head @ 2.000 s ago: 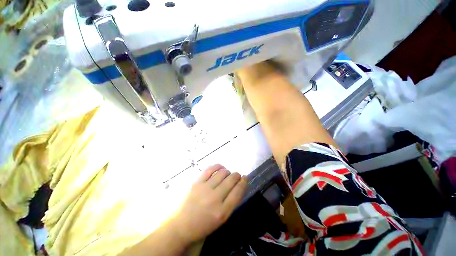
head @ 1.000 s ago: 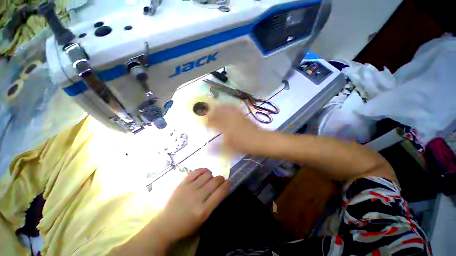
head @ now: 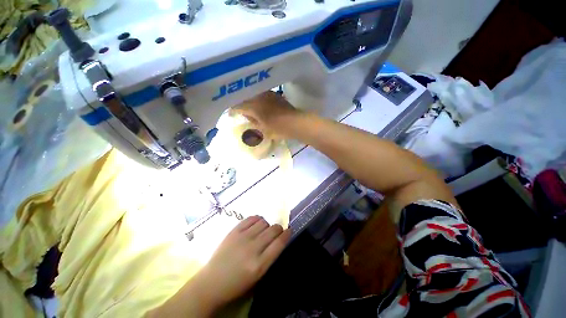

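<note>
A pale-yellow roll with a dark round hole (head: 252,137) lies on the machine bed right of the needle area. A narrow pale strip (head: 286,186) runs from it to the bed's front edge. My left hand (head: 251,248) lies palm down at that edge, its fingertips at the strip's end; its grip is unclear. My right hand (head: 264,113) is behind the roll under the machine arm, fingers partly lost in glare. Gathered yellow cloth (head: 93,230) lies left and front. A small bent-metal binder attachment (head: 224,179) sits beside the glaring needle area.
The white JACK machine head (head: 242,59) spans the back of the bed. A control panel (head: 395,89) is at the table's right end. White material (head: 490,115) is heaped at the right. A dark open container (head: 490,202) stands at lower right.
My right hand went under the machine arm, came out over the roll, then moved back behind it. The scissors seen a second ago no longer show. My left hand has barely moved.
</note>
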